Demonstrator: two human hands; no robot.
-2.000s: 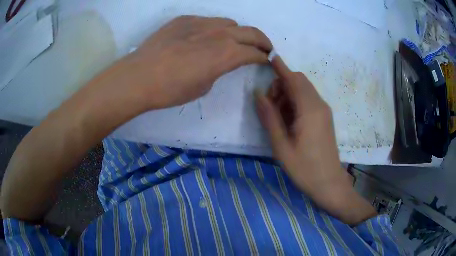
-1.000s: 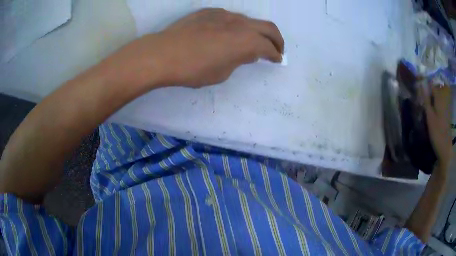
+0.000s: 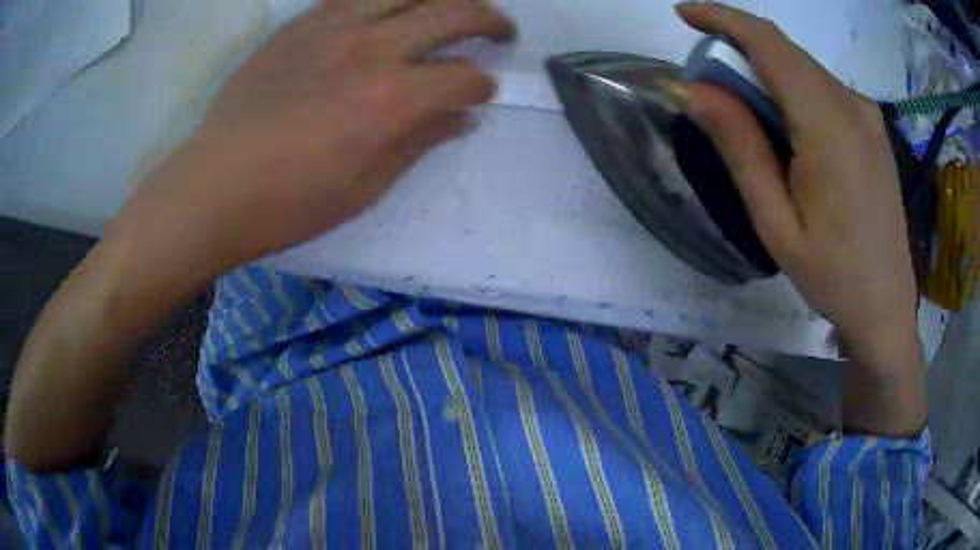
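Note:
My right hand (image 3: 817,161) grips the handle of the electric iron (image 3: 666,161), whose silver-grey soleplate rests on or just over the white table cover, its tip pointing up and left. A narrow white fabric strip (image 3: 529,92) lies between my left hand and the iron's tip. My left hand (image 3: 355,102) is over the strip's left part, fingers spread and slightly blurred. It hides that part, and I cannot tell if the fingertips press on it.
White cut pieces (image 3: 65,48) lie at the upper left on the white table (image 3: 516,215), beside a yellowish stain. At the right edge are a yellow bundle (image 3: 952,236), plastic-wrapped items (image 3: 937,59) and the iron's cord. Scraps lie below the table's front edge.
My right hand has lifted the iron from its place at the right edge and brought it left to the strip. My left hand has moved left and its fingers have spread.

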